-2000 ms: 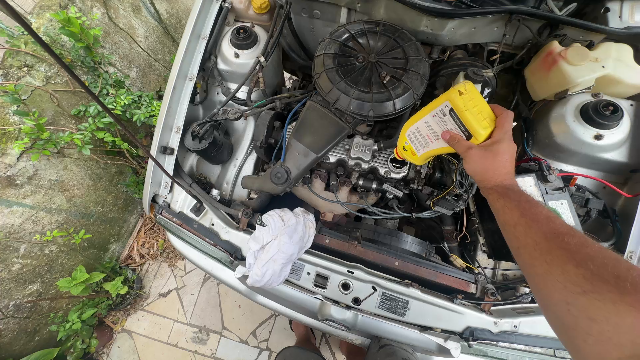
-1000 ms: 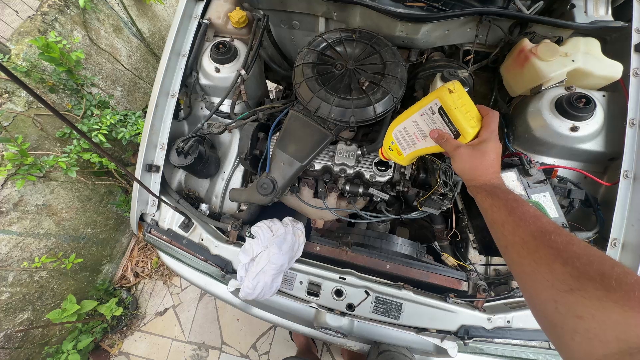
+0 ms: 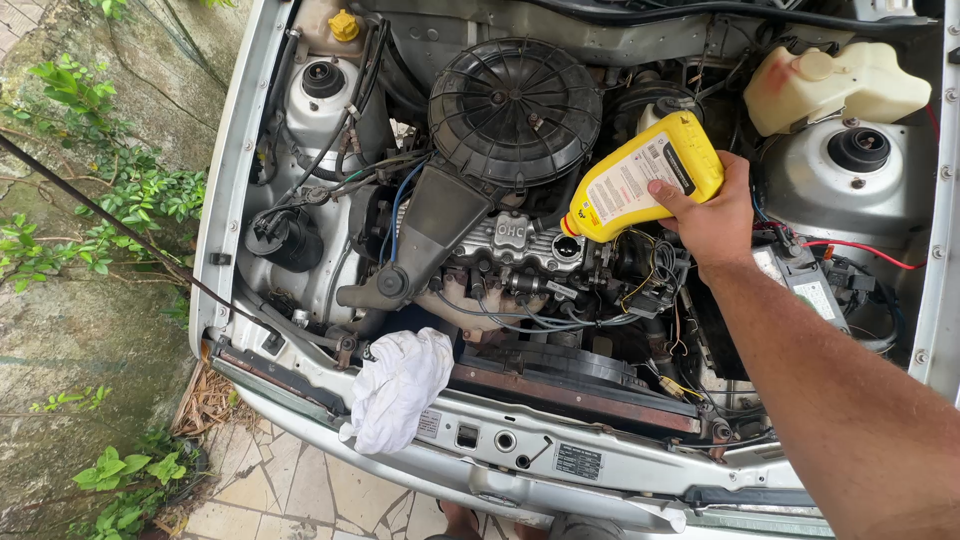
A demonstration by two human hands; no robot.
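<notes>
My right hand [image 3: 712, 210] grips a yellow plastic oil bottle [image 3: 637, 180], tilted with its neck down to the left. The bottle's mouth lies just above the open oil filler hole [image 3: 566, 246] in the metal valve cover [image 3: 511, 234]; whether liquid flows cannot be told. To the upper left of the bottle is the round black air filter housing [image 3: 515, 112]. A crumpled white cloth [image 3: 401, 390] hangs over the front edge of the engine bay. My left hand is not in view.
A thin prop rod [image 3: 135, 236] crosses the left side. Ignition leads [image 3: 517, 319] run in front of the engine, behind the radiator [image 3: 577, 397]. At the right are a car battery [image 3: 806, 289] and a cream plastic reservoir [image 3: 836, 86]. Feet show below the bumper.
The bottle stays in my right hand with its mouth at the filler hole throughout. It is tilted a little differently from two seconds ago. The cloth has not moved.
</notes>
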